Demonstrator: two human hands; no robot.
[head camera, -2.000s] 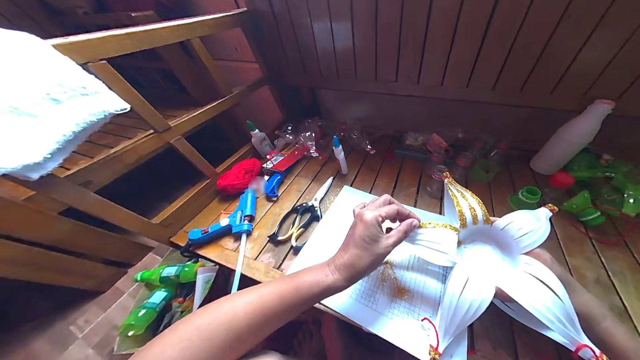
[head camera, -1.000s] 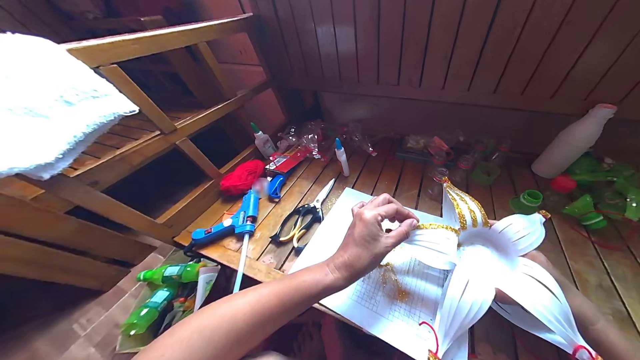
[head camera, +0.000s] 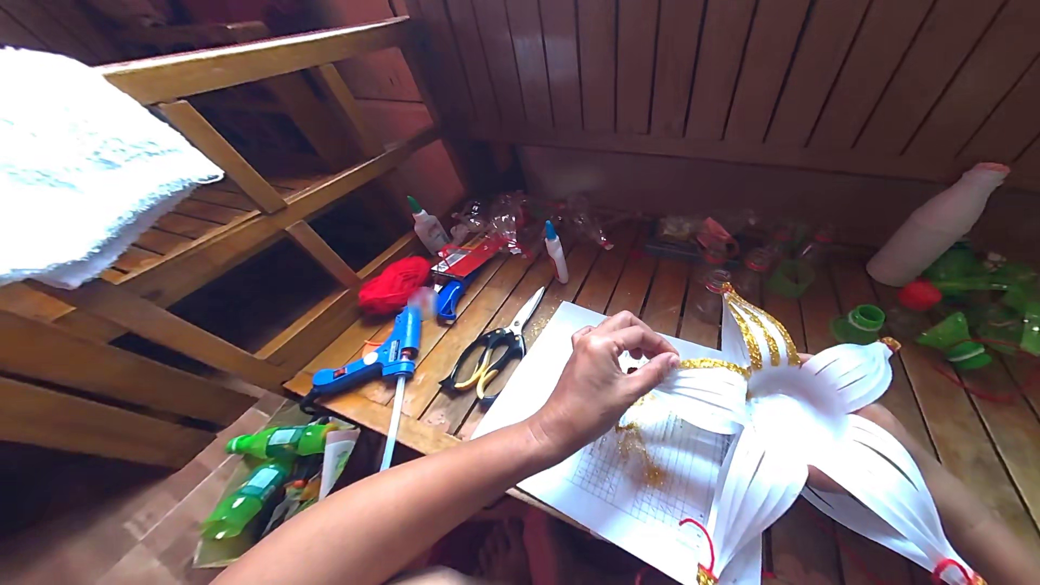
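Note:
A white star-shaped ornament (head camera: 780, 414) with slit, curved petals fills the lower right. Gold glitter runs in stripes on its top petal (head camera: 756, 329) and along the upper edge of its left petal (head camera: 699, 398). At that left petal's tip, my left hand (head camera: 605, 370) pinches thumb against fingers. My right hand (head camera: 829, 479) is mostly hidden behind the ornament and supports it from beneath. Red yarn is tied at the two lower tips. Under the ornament lies white gridded paper (head camera: 617, 479) with loose gold glitter on it.
Black-and-yellow scissors (head camera: 491, 353), a blue glue gun (head camera: 382, 357) and red yarn (head camera: 394, 284) lie left of the paper. A glue bottle (head camera: 556, 253) stands behind. A white-painted bottle (head camera: 934, 227) and cut green plastic (head camera: 959, 337) are at right; green bottles (head camera: 252, 487) lie below left.

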